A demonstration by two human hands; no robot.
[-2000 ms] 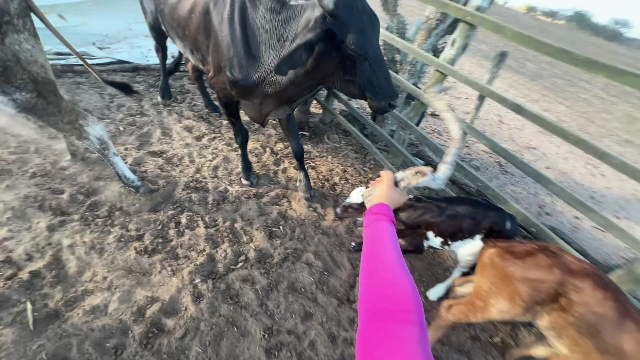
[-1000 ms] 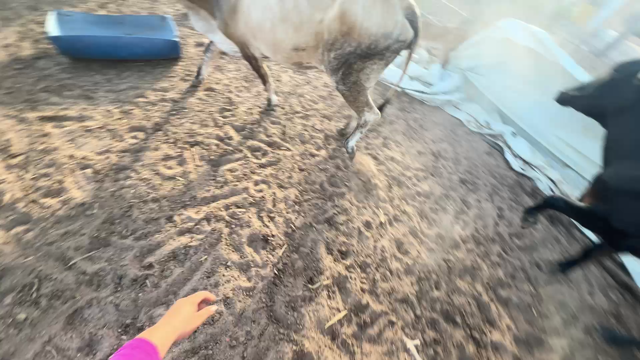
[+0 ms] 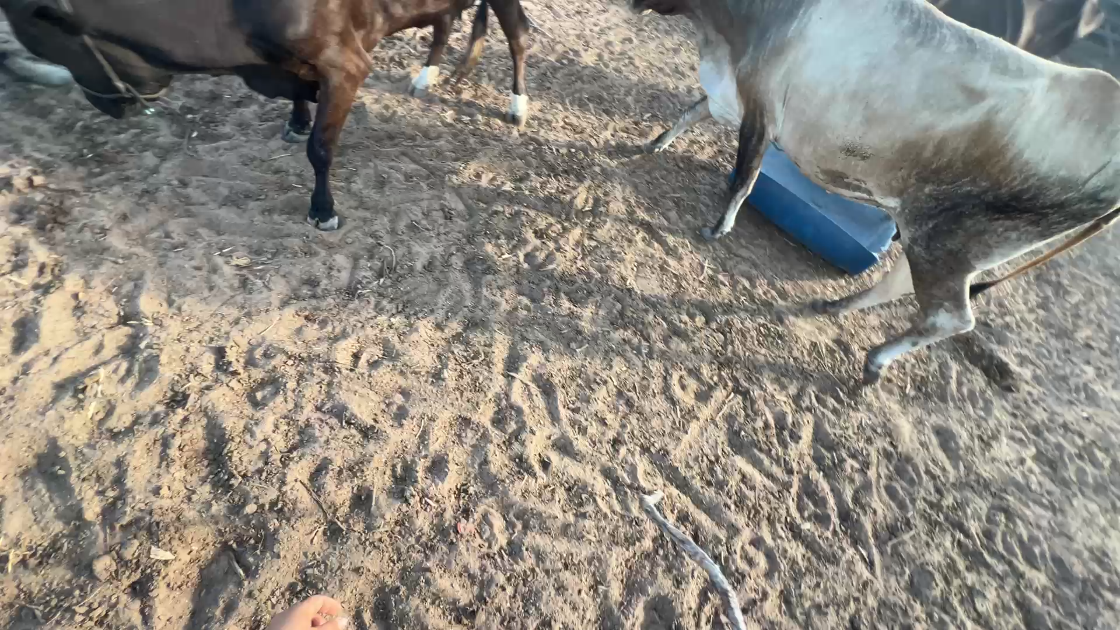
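Note:
At the bottom edge, left of the middle, part of my left hand (image 3: 308,613) shows with its fingers curled. Whether it holds anything is not visible. It is nearest to the loose, trodden dirt (image 3: 367,490). My right hand is out of view. A pale, thin, curved stick (image 3: 696,553) runs from the lower middle of the view out through the bottom edge; what holds or supports its lower end is hidden.
A grey-white cow (image 3: 910,105) stands at the upper right, partly in front of a blue trough (image 3: 818,214). A dark brown horse or cow (image 3: 341,44), apparently haltered, lowers its head at the upper left. Another dark animal (image 3: 1019,19) shows at the top right.
The view has swung widely from the fence, calves and black cow to the blue trough. My left hand shows lower in the view than a second ago.

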